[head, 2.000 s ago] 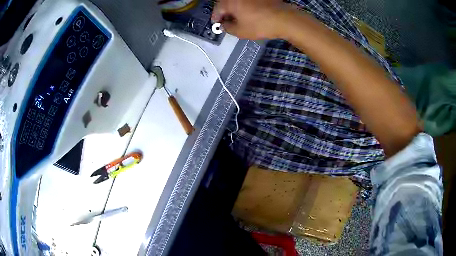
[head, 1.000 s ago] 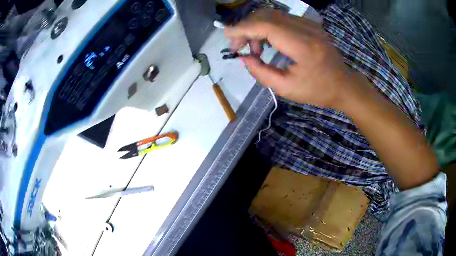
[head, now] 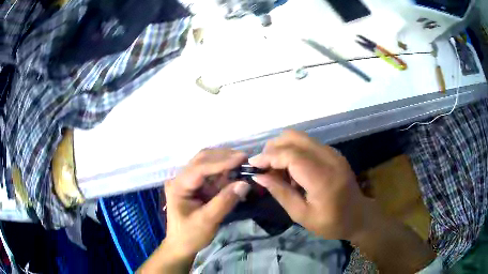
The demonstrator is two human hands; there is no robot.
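My left hand (head: 206, 200) and my right hand (head: 315, 187) meet in front of the table's near edge. Their fingertips pinch a tiny dark and metallic item (head: 247, 171), perhaps a bobbin and bobbin case. Fingers partly cover it, so its exact form cannot be told. Both hands are bare.
Snips (head: 382, 52), a thin grey metal strip (head: 337, 59) and an orange-handled tool (head: 440, 79) lie on the white table (head: 160, 128). Plaid fabric (head: 101, 91) with dark cloth is bunched at left, more plaid (head: 455, 171) hangs right. A blue basket (head: 131, 219) and cardboard box (head: 398, 187) are below.
The view has swung left, over the middle of the table. My right hand has come from the table's right end with the small dark item. My left hand is now in view, fingers on it too.
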